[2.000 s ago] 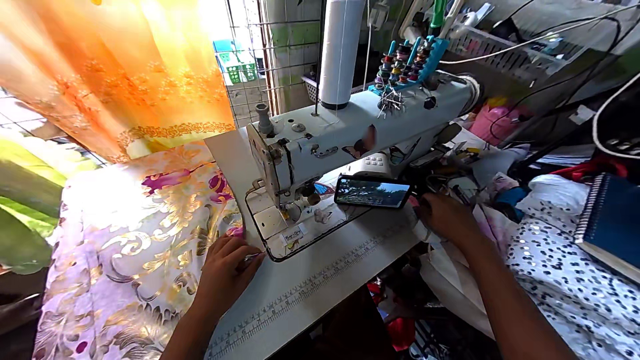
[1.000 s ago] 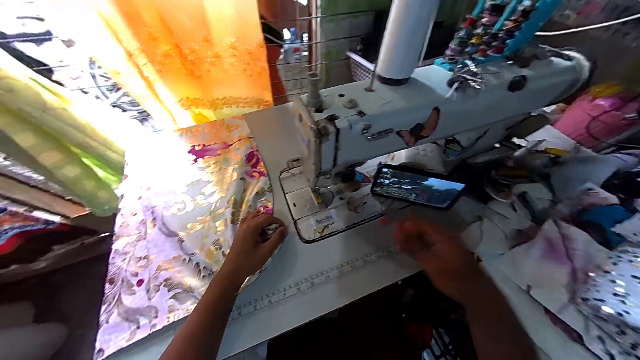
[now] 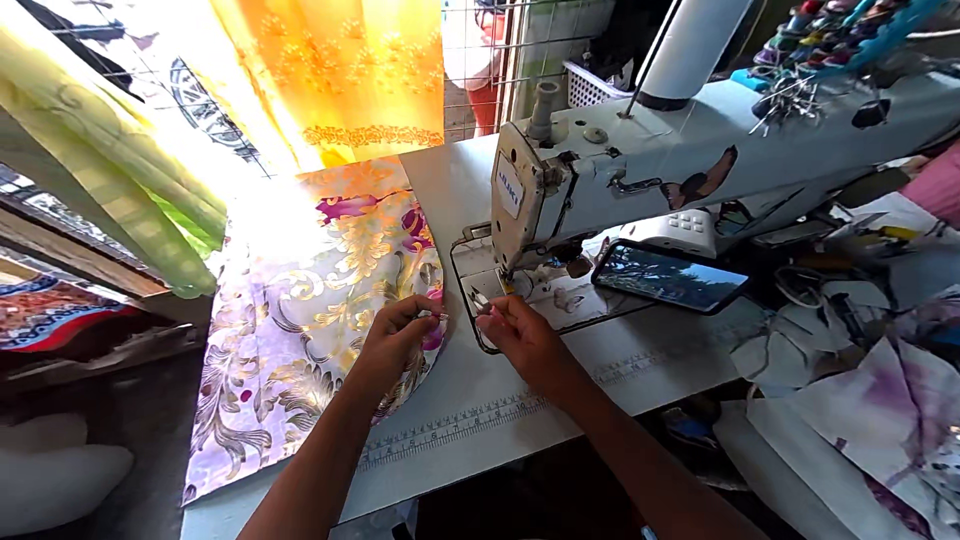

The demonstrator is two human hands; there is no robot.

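Note:
Floral fabric (image 3: 322,300) with gold and purple print lies on the left of the white sewing table (image 3: 450,420). My left hand (image 3: 401,330) pinches the fabric's curved right edge between thumb and fingers. Just across from it, my right hand (image 3: 521,337) holds a small metal tool (image 3: 480,300), likely thread snips, with its tips pointing up and left. That hand is in front of the needle area of a Juki sewing machine (image 3: 592,187). A smartphone (image 3: 670,276) lies tilted on the machine bed, to the right of my right hand.
Printed ruler markings (image 3: 465,427) run along the table's front. A thread cone (image 3: 690,52) and a blue rack of bobbins (image 3: 832,37) top the machine. Fabric scraps (image 3: 847,390) are heaped at right. An orange curtain (image 3: 337,75) hangs behind the table.
My right hand has moved left from beside the phone to near the needle area, and a small tool now shows in it. My left hand remains at the fabric's edge. The view has shifted.

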